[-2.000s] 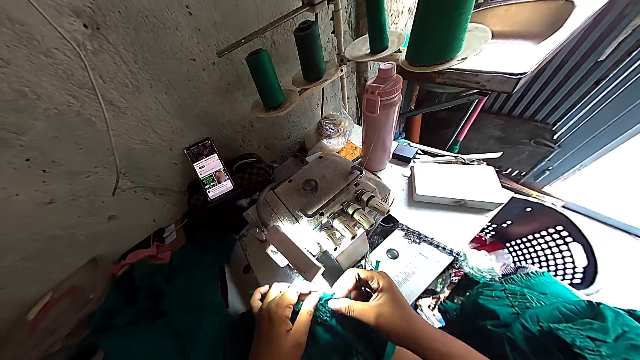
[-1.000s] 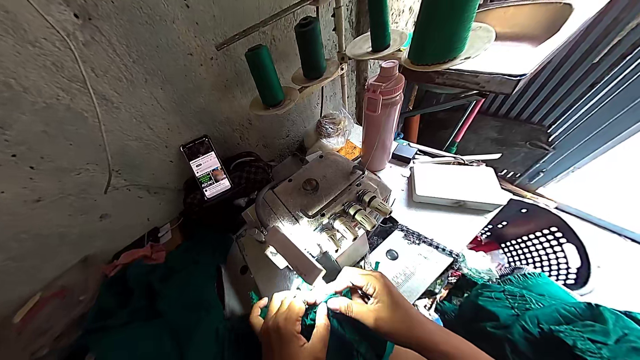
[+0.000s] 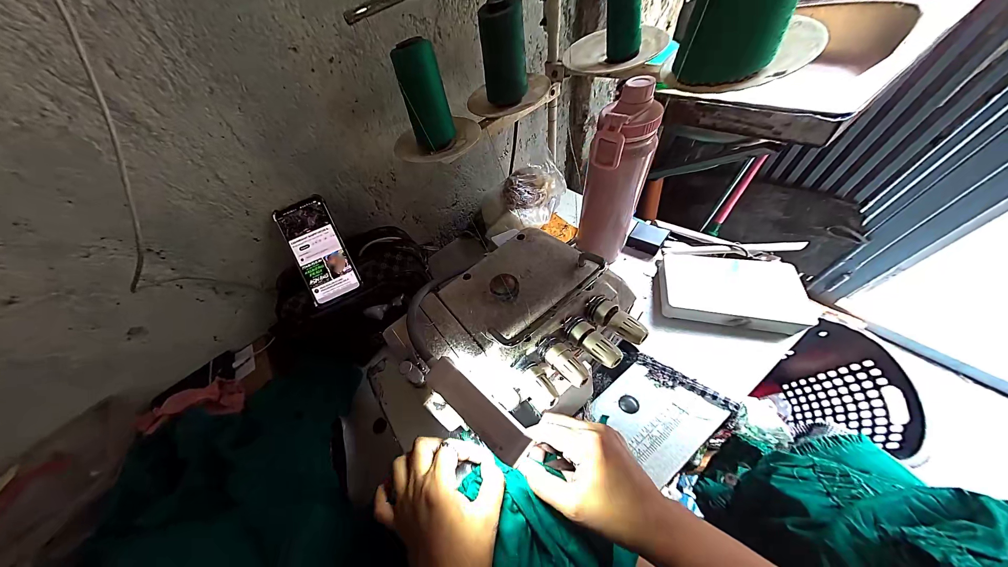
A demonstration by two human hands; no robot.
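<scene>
An overlock sewing machine (image 3: 504,307) with several tension dials stands at the centre, its lamp lighting the front. Green fabric (image 3: 526,524) lies bunched at the machine's front edge. My left hand (image 3: 445,492) grips its left part, fingers curled over the folds. Close by on the right, my right hand (image 3: 583,472) pinches the same fabric between thumb and fingers, beside the machine's front cover. The needle and presser foot are hidden behind the cover and hands. Cones of green thread (image 3: 424,94) stand on holders above the machine.
A smartphone (image 3: 317,252) leans by the wall on the left. Behind the machine stands a pink bottle (image 3: 620,169); a white box (image 3: 732,291) lies to its right. More green cloth (image 3: 850,504) is heaped at lower right, near a dark perforated basket (image 3: 846,394). Dark green cloth (image 3: 236,480) hangs at left.
My hands were closer together one second ago and are now farther apart, with green fabric showing between them. Both keep hold of the fabric.
</scene>
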